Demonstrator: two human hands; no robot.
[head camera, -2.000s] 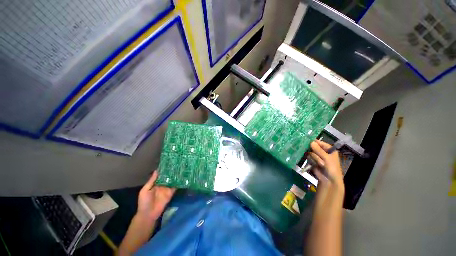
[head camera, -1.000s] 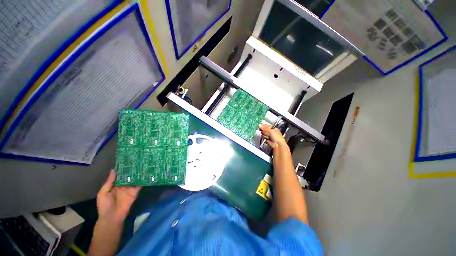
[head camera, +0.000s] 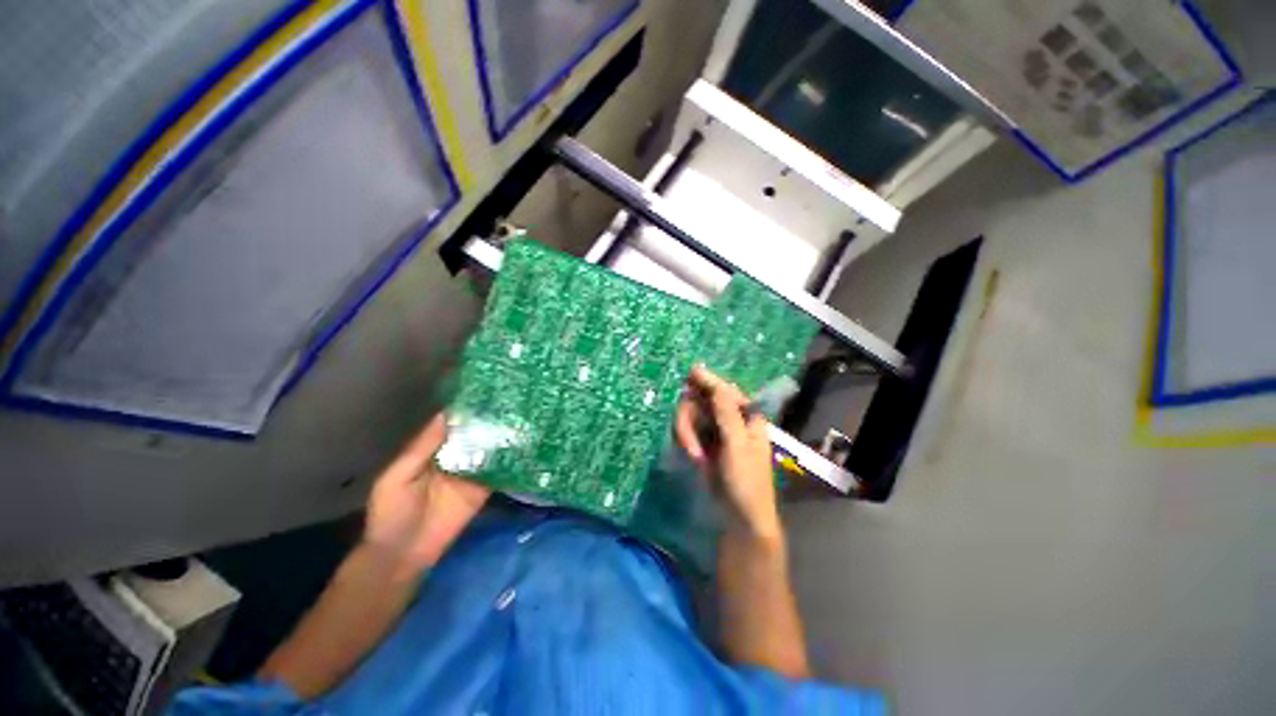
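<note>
A green PCB panel (head camera: 574, 378) with repeated circuits is held tilted in front of me. My left hand (head camera: 420, 492) grips its lower left corner. My right hand (head camera: 725, 431) is at its right edge with fingers curled; whether it grips the panel is unclear. A small pale blur shows beside these fingers; I cannot tell what it is. A second green panel (head camera: 760, 333) lies at the conveyor rails, partly hidden by the held panel and right hand. The reel is not visible.
Silver conveyor rails (head camera: 728, 266) cross the gap between pale machines, with a white plate (head camera: 749, 210) beyond. The dark green surface (head camera: 679, 518) is mostly covered by the panel. A keyboard (head camera: 70, 636) is at lower left. Blue-framed record sheets (head camera: 266, 238) hang on the machine sides.
The left-hand panel has moved right and up, tilted, and now covers the reel's place. My right hand has moved left and down from the conveyor panel to the held panel's edge.
</note>
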